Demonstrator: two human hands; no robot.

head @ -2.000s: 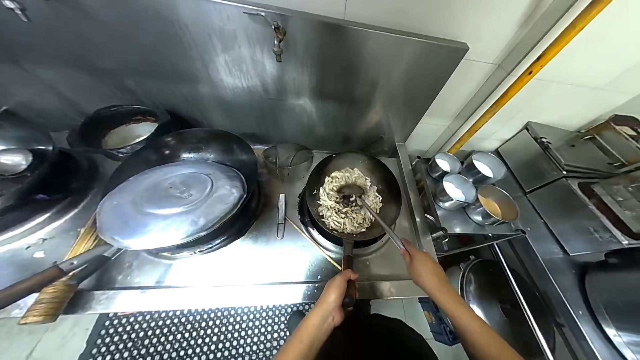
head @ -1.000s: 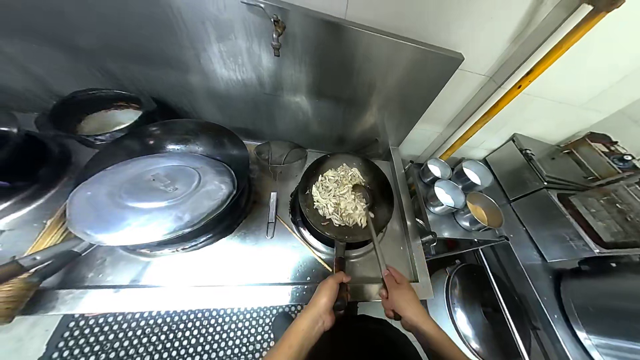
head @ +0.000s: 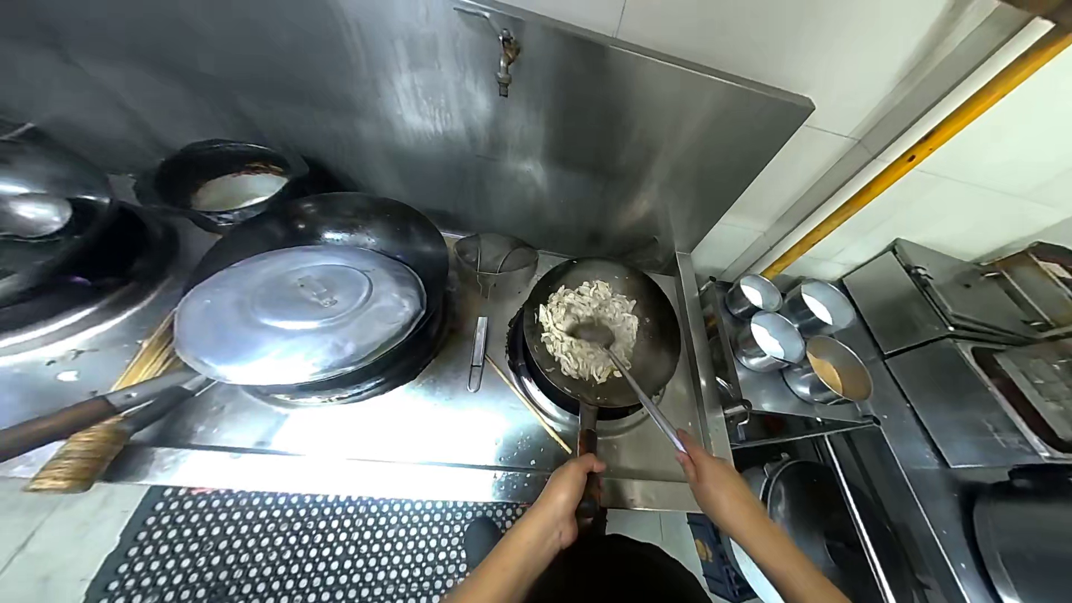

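Observation:
My left hand (head: 569, 498) grips the wooden handle of a dark wok (head: 657, 343) that sits over the right burner. My right hand (head: 710, 479) is closed on the metal shaft of a ladle (head: 646, 400). The ladle's bowl rests among pale, thinly sliced food (head: 590, 306) in the middle of the wok. What the food is, I cannot tell. Left of the wok lie a metal-handled utensil (head: 477, 353) and a thin wooden stick (head: 528, 405) on the steel stove top, with a wire-mesh strainer (head: 498, 255) behind them.
A larger wok (head: 360, 213) under an oval metal lid (head: 300, 314) stands at left, near a bamboo brush (head: 79, 456) and a black pot (head: 222, 180). A faucet (head: 505, 63) hangs from the steel backsplash. Several metal containers (head: 829, 368) stand on a shelf at right.
The ladle's bowl has moved from the wok's right side to the middle of the food since a second ago. My left hand has stayed on the wok handle.

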